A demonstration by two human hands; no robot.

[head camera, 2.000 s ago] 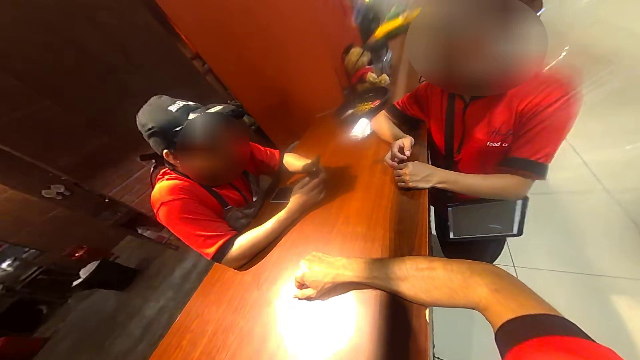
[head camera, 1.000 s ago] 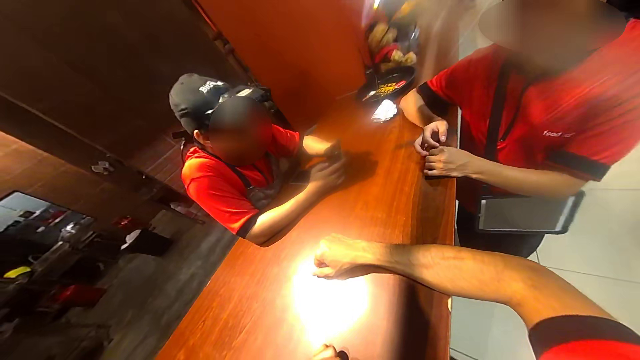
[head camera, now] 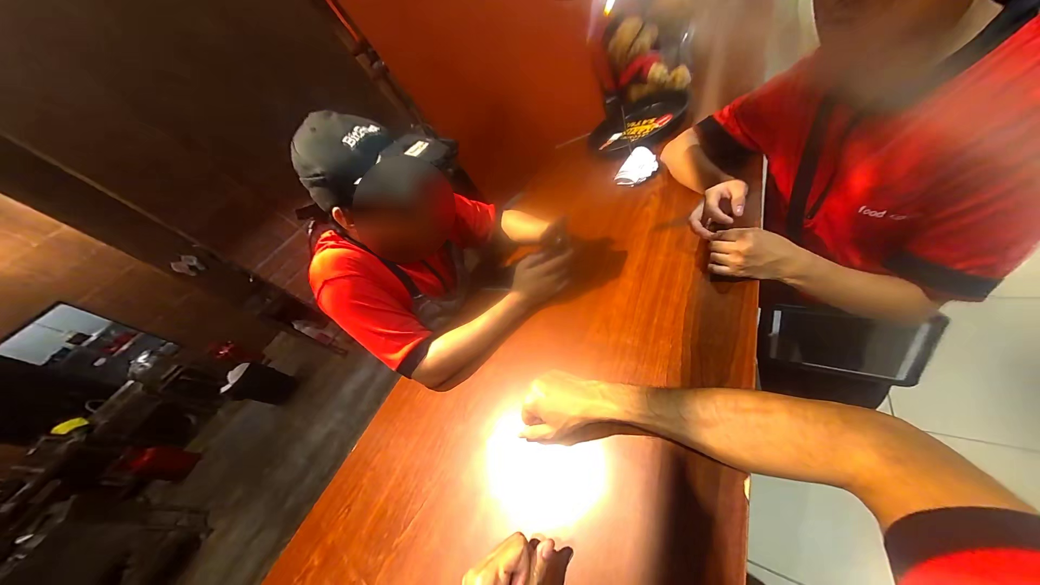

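Note:
My right hand [head camera: 562, 408] rests as a closed fist on the glossy wooden counter [head camera: 422, 463], beside a very bright patch of light, with nothing visible in it. The bare forearm reaches in from a red sleeve with a black cuff at the lower right. Below the glare, my left hand [head camera: 513, 562] shows only in part at the bottom edge, its fingers bent close together. The frame cuts off the rest of it, and whether it holds anything is hidden.
Across the counter a person in a black cap [head camera: 337, 158] leans with both hands together. Another person's hands [head camera: 743, 236] meet at the right edge, above a tablet-like device [head camera: 853, 341]. A round black tray [head camera: 642, 122], a crumpled white item [head camera: 637, 166] and plush toys [head camera: 646, 57] are at the far end.
Part of my left hand has come into view at the bottom edge; two seconds ago it was not visible. My right hand stays a fist on the counter. The view has shifted somewhat.

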